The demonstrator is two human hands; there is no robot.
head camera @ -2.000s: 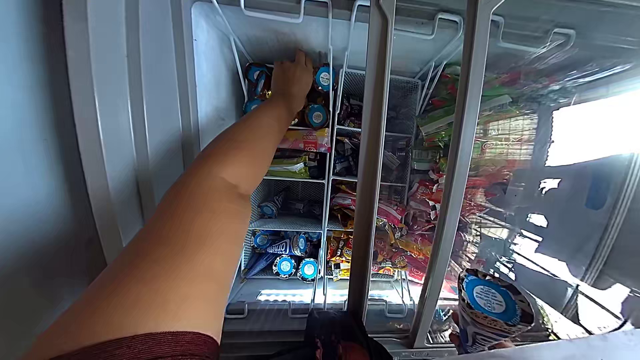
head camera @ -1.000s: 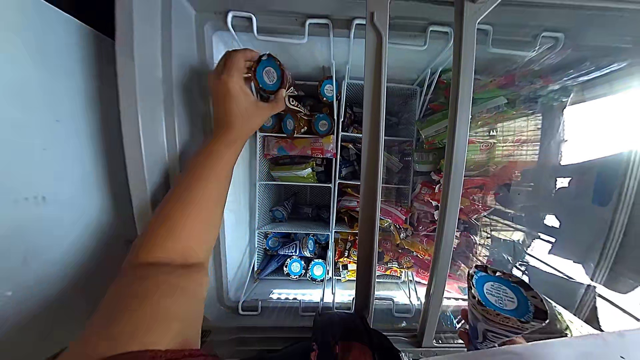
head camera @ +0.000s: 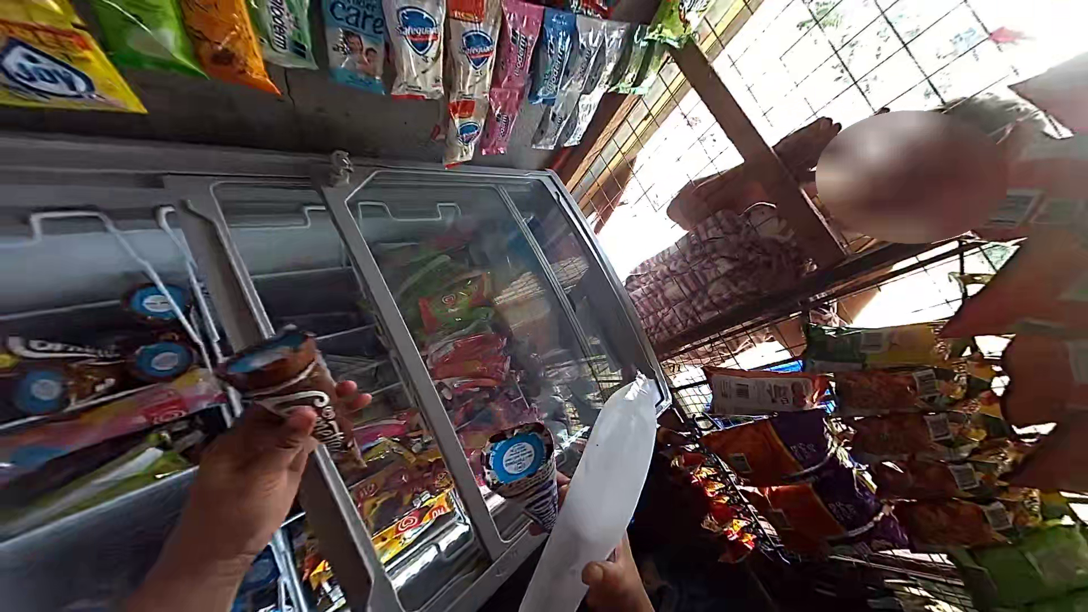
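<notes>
My left hand (head camera: 255,476) grips a brown wrapped ice cream cone (head camera: 293,391), lid end up and to the left, over the frame between the freezer's glass lids. At the lower middle, my right hand (head camera: 612,578) holds a long frosty white piece, perhaps an ice tube in plastic (head camera: 599,493). Another wrapped cone with a blue lid label (head camera: 523,467) is beside it, fingers partly visible behind; its exact hold is hidden. Inside the open left part of the chest freezer (head camera: 365,229), more cones (head camera: 161,357) lie in a wire basket.
Sachets (head camera: 416,42) hang along the wall above the freezer. Right of it, a wire mesh (head camera: 748,76) with wooden bars stands before a person in a patterned garment (head camera: 722,272). Snack packs (head camera: 799,459) hang at the lower right. Ice cream packs (head camera: 467,365) lie under the glass.
My left hand has brought the brown cone from above the upper basket to the middle of the freezer. The view has swung right, showing the mesh, the person and hanging packs.
</notes>
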